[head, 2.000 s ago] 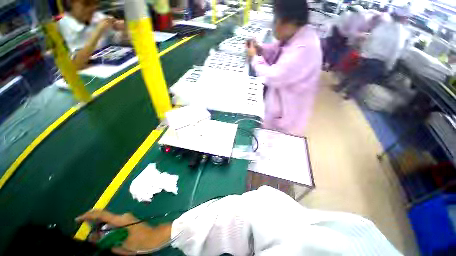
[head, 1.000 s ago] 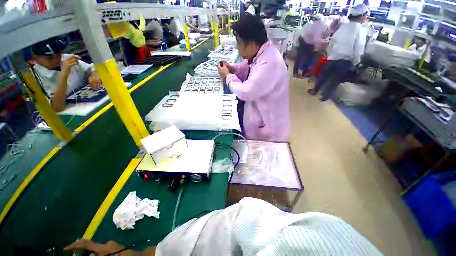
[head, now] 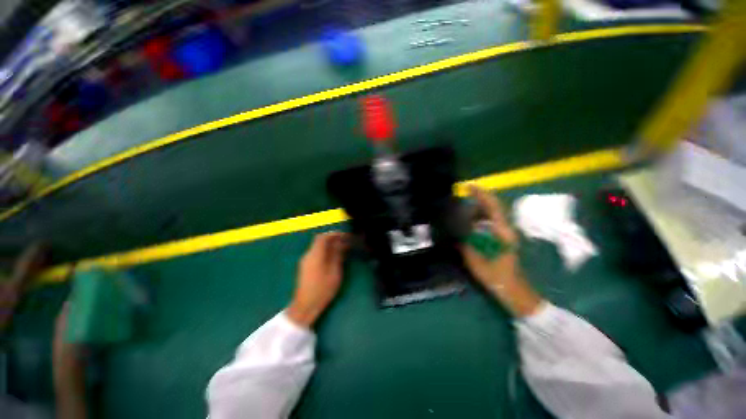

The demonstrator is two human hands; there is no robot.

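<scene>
The black fixture stands on the green bench in front of me, blurred. Its toggle clamp has a red handle pointing up and away. A small white-silver square shows under the clamp. My left hand is at the fixture's left edge, fingers bent; blur hides whether it grips anything. My right hand is at the fixture's right side, around the dispensing syringe, whose green cap shows in the palm. The syringe barrel and tip are not clear.
A crumpled white tissue lies right of my right hand. Farther right is the black controller with a red light. A green box and another person's hand and arm are at the left. Yellow strips edge the dark green conveyor.
The view has swung left and down from the neighbours to the bench. The fixture and my left hand have come into view. My right hand is now beside the fixture.
</scene>
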